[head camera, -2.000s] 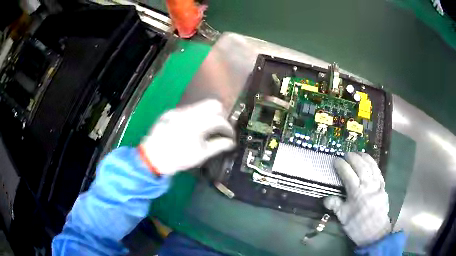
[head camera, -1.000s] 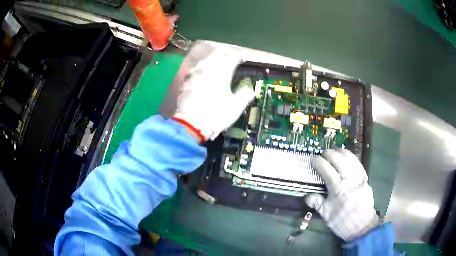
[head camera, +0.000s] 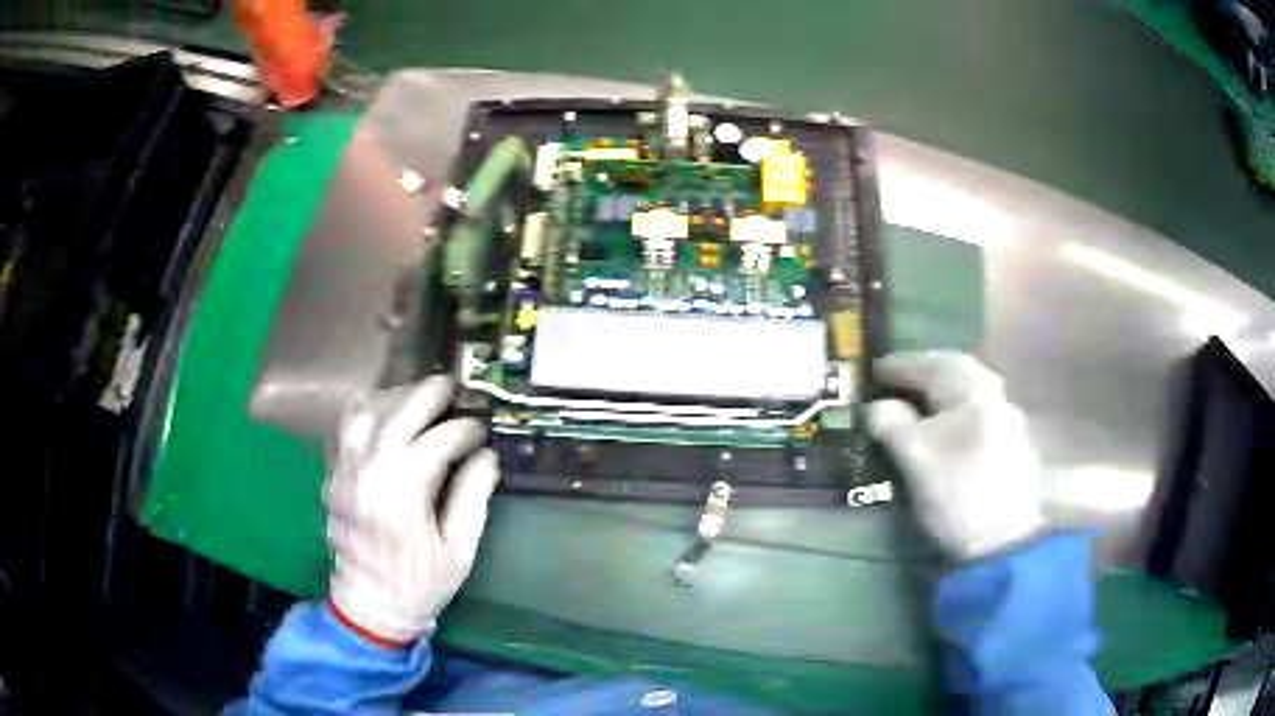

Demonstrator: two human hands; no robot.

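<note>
A black pallet (head camera: 629,473) lies on the bench in front of me, holding a green circuit board (head camera: 629,266) with yellow and white parts. A silver-white ribbed heatsink (head camera: 678,353) sits on the board's near side. My left hand (head camera: 413,490), in a white glove with a red cuff edge, is at the pallet's near left corner, fingers curled; blur hides whether it grips the edge. My right hand (head camera: 958,441), in a white glove, is at the pallet's right edge near the front corner, fingers bent; its hold is unclear. A metal clip (head camera: 706,532) sticks out from the near edge.
A shiny metal sheet (head camera: 1077,378) and green mat (head camera: 252,322) lie under and around the pallet. Black totes (head camera: 84,182) stand at the left. An orange-red wrapped post (head camera: 284,49) is at the upper left. A dark object (head camera: 1216,490) stands at the right edge.
My left hand has moved from over the board's upper left to the near left corner. My right hand has moved off the heatsink to the right edge. The pallet now appears further left and squarer.
</note>
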